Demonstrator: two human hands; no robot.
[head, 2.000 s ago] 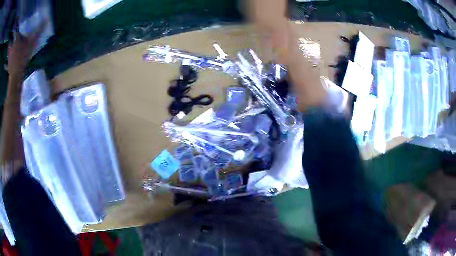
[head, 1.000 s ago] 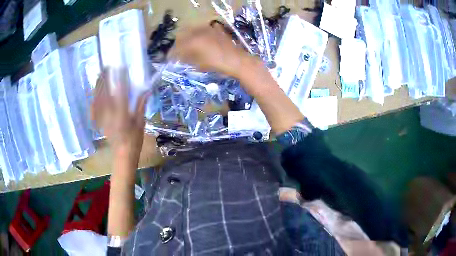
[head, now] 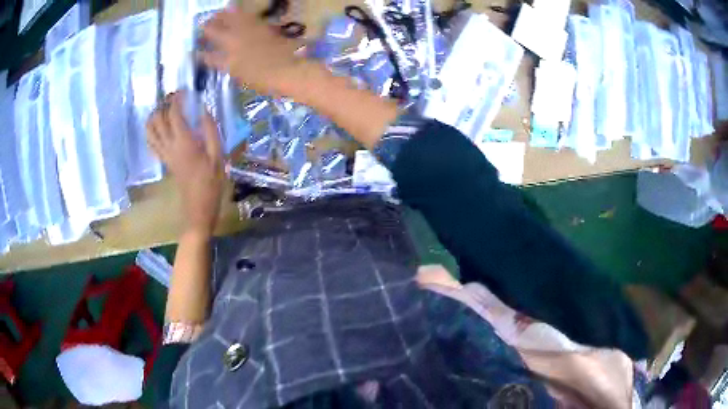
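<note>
A long frosted white tray (head: pixel 179 49) stands slanted at the left of the bench. My left hand (head: pixel 187 144) is at its near end, blurred, with the tray between thumb and fingers. My right hand (head: pixel 243 49) reaches across to the tray's right side. A small dark thing, perhaps a black cable (head: pixel 200 77), shows just below its fingers; whether the hand grips it is unclear. A heap of small clear bags (head: pixel 295 140) lies right of my left hand, partly under my right forearm.
Empty-looking trays (head: pixel 76 128) overlap in a row at left. At right, a tray with parts (head: pixel 479 76) lies slanted, beside white papers (head: pixel 552 96) and more trays (head: pixel 638 88). Long clear bagged rods (head: pixel 411 40) lie at the top middle. Red stools (head: pixel 112 307) stand below the bench.
My right hand has moved left from above the bag heap to the tray. My left hand stays at the tray's near end. The view has shifted slightly.
</note>
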